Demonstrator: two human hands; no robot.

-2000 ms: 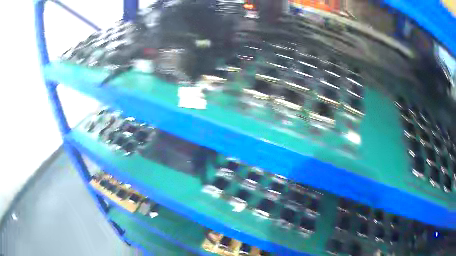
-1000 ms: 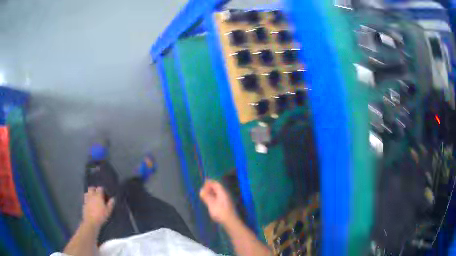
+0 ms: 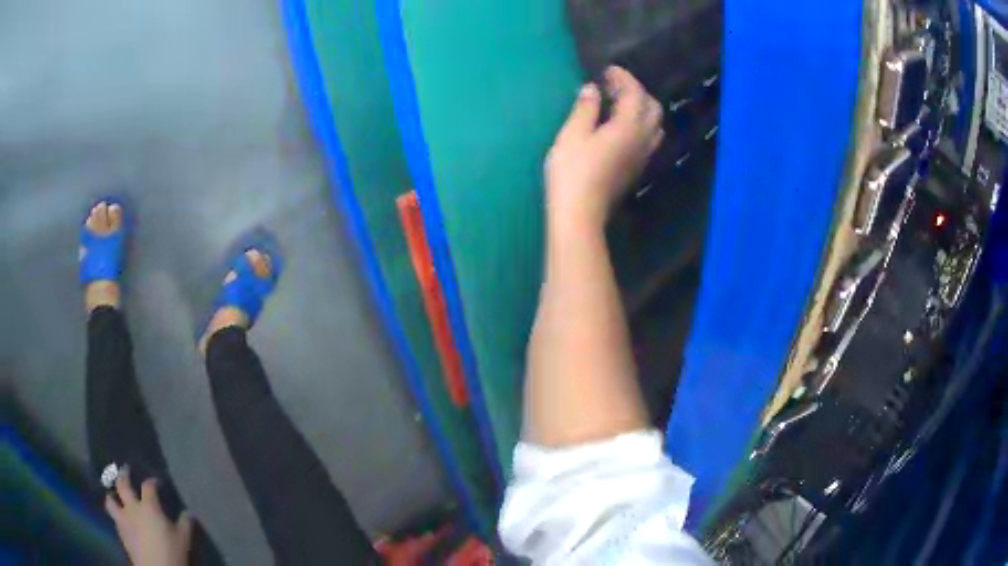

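My right hand (image 3: 606, 144) is over a lower shelf, by the edge of a black compartment tray (image 3: 674, 238). Its thumb and fingers are curled with a dark gap between them; whether they grip the tray or a small item is unclear. My left hand (image 3: 149, 525) is at the bottom left, partly cut off, in front of my dark trousers. A small shiny whitish thing (image 3: 109, 475) shows at its fingertips; whether it is held is unclear. The black tray rests on the green shelf surface (image 3: 486, 122), with thin light marks in rows.
A thick blue shelf edge (image 3: 774, 221) stands right of my forearm. Beyond it are watch units (image 3: 882, 190) on a tan strip, cables and a small red light. An orange-red tray edge (image 3: 433, 299) lies lower down. My feet in blue sandals are on grey floor.
My right hand has moved up and right over the shelf to the black tray. My left hand has moved down and left. The view has shifted along the rack.
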